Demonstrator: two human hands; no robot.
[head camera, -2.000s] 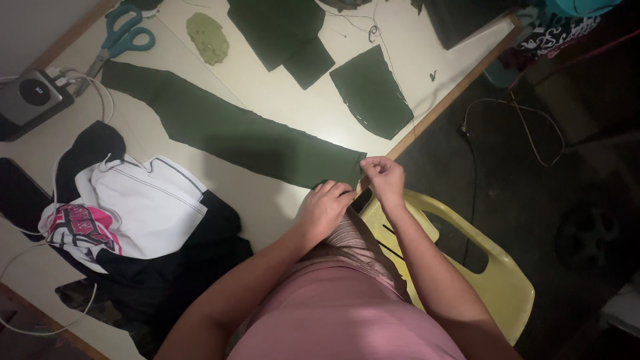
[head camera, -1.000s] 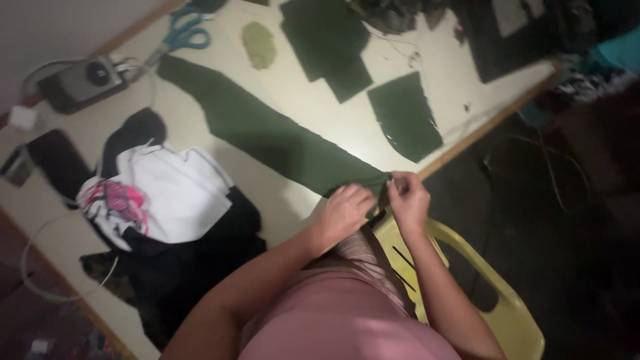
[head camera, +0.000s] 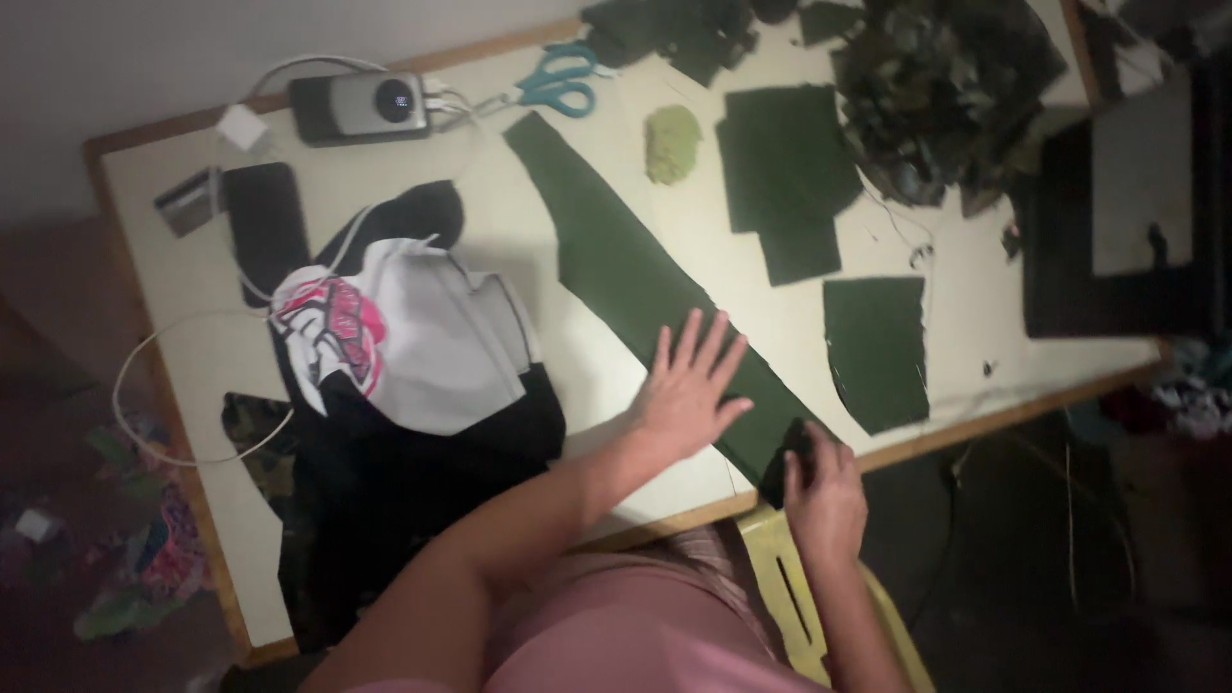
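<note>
A long dark green fabric piece (head camera: 635, 260) lies slantwise across the table (head camera: 597, 423). My left hand (head camera: 688, 395) rests palm down on it with the fingers spread. At the piece's near end, by the table edge, my right hand (head camera: 823, 481) has its fingers curled around the fabric's end, where a darker part shows between thumb and fingers; the exact grip is blurred. To the right lie a smaller green fabric piece (head camera: 876, 351) and, farther back, stacked-looking green pieces (head camera: 784, 173).
Blue-handled scissors (head camera: 558, 82), a power bank (head camera: 356, 108) with cables, and a yellow-green lump (head camera: 672, 144) stand toward the back. White and black garments (head camera: 433, 337) cover the left side. Camouflage fabric (head camera: 943, 87) is heaped at back right; a yellow plastic chair (head camera: 784, 577) is below the edge.
My left hand has moved from the fabric's near end up onto its middle part, and its fingers have spread flat. My right hand stays at the near end. The view has shifted.
</note>
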